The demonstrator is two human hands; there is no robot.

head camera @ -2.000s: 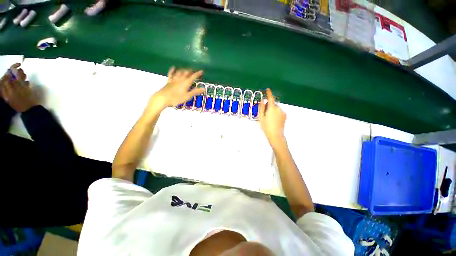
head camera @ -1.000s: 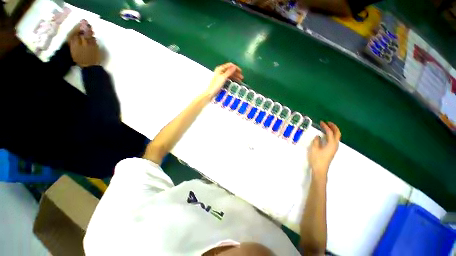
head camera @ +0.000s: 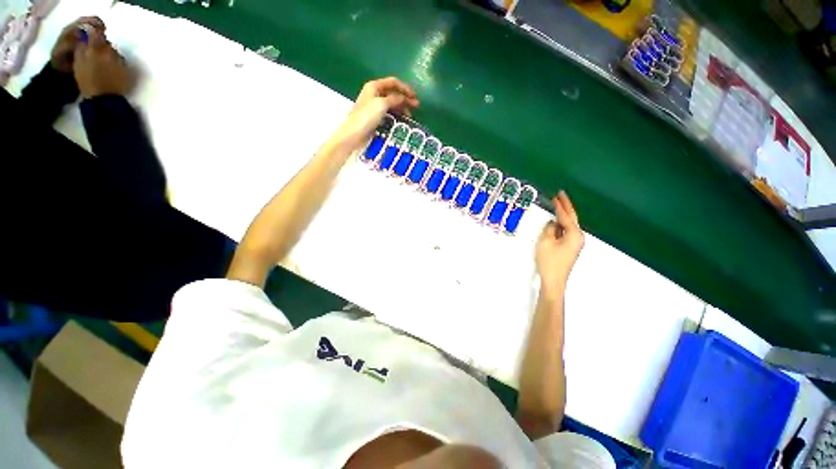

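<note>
A row of several half-assembled units (head camera: 449,174) lies side by side on the white bench along the green belt's edge. Each has a pale rim, a green rounded far end and a blue near part. My left hand (head camera: 374,112) is at the row's left end, fingers curled over its far corner; whether it grips anything is hidden. My right hand (head camera: 560,245) is just beyond the row's right end, fingers raised and apart from the units, with nothing visible in it.
The green belt (head camera: 458,73) runs beyond the row. A blue plastic bin (head camera: 724,403) stands at the bench's right end. Another person's hands (head camera: 96,59) are at the upper left. More units (head camera: 654,53) lie across the belt. A cardboard box (head camera: 82,394) is at the lower left.
The view has turned and shifted. Two seconds ago my left hand lay over the row's left units and my right fingers touched its right end; now both hands are at or just beyond the ends.
</note>
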